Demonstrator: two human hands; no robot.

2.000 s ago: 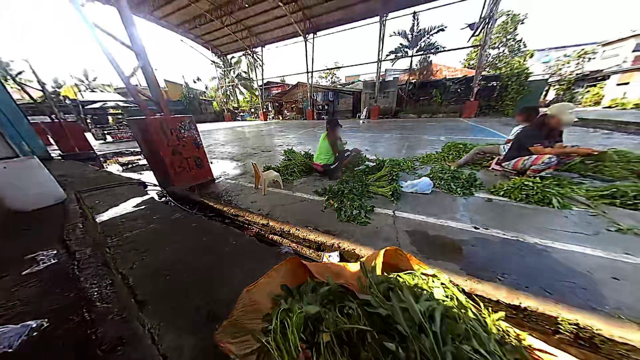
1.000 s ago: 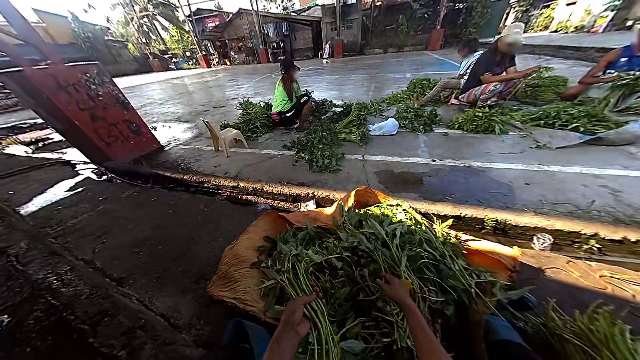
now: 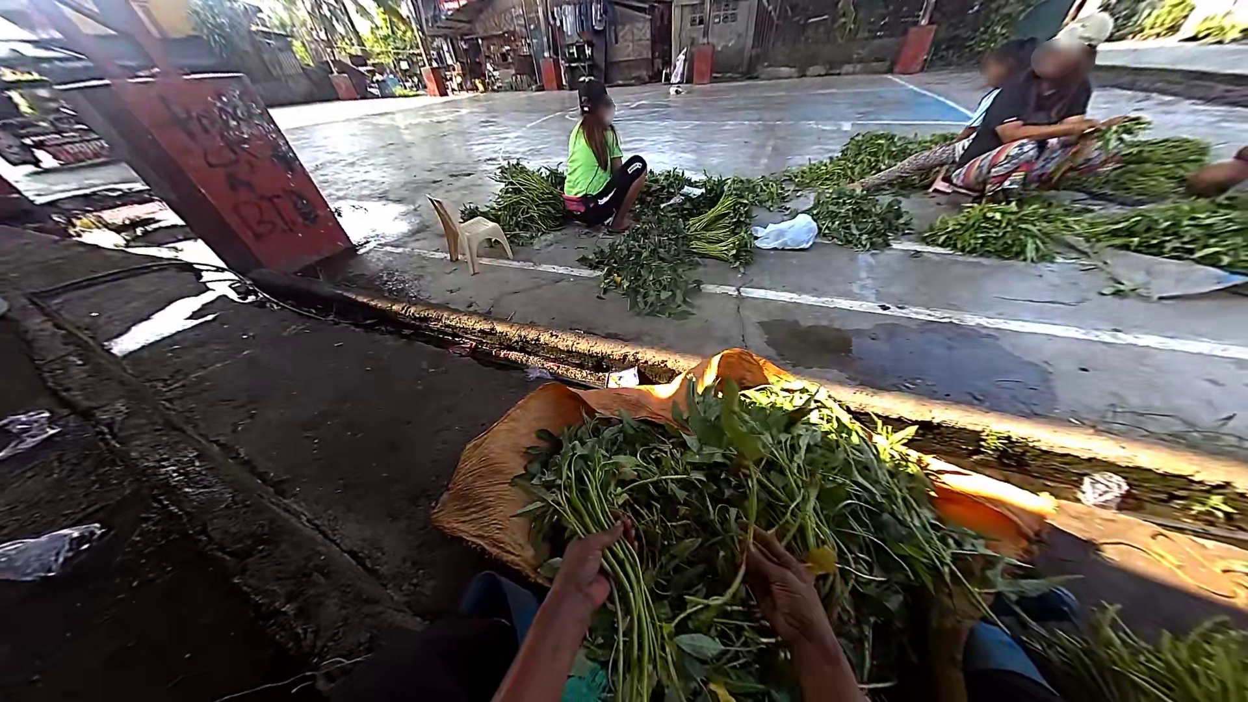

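Note:
A big heap of leafy green stems (image 3: 702,468) lies on a spread orange woven sack (image 3: 497,468) in front of me. At the left of the heap my left hand (image 3: 588,573) is closed around a bunch of long thin stems (image 3: 629,595), which hangs down past my wrist. My right hand (image 3: 780,585) has a stem between its fingers, near a yellow leaf (image 3: 821,560) at the middle of the heap.
Behind the sack runs a concrete drain channel (image 3: 526,343). Past it, people sit on the wet court among piles of greens (image 3: 643,263), beside a small plastic chair (image 3: 470,234). A red post base (image 3: 229,175) leans at the left. More stems (image 3: 1150,658) lie at the lower right.
Two seconds ago neither hand was in view; both now work in the heap, the left around a bunch. The view has tilted down.

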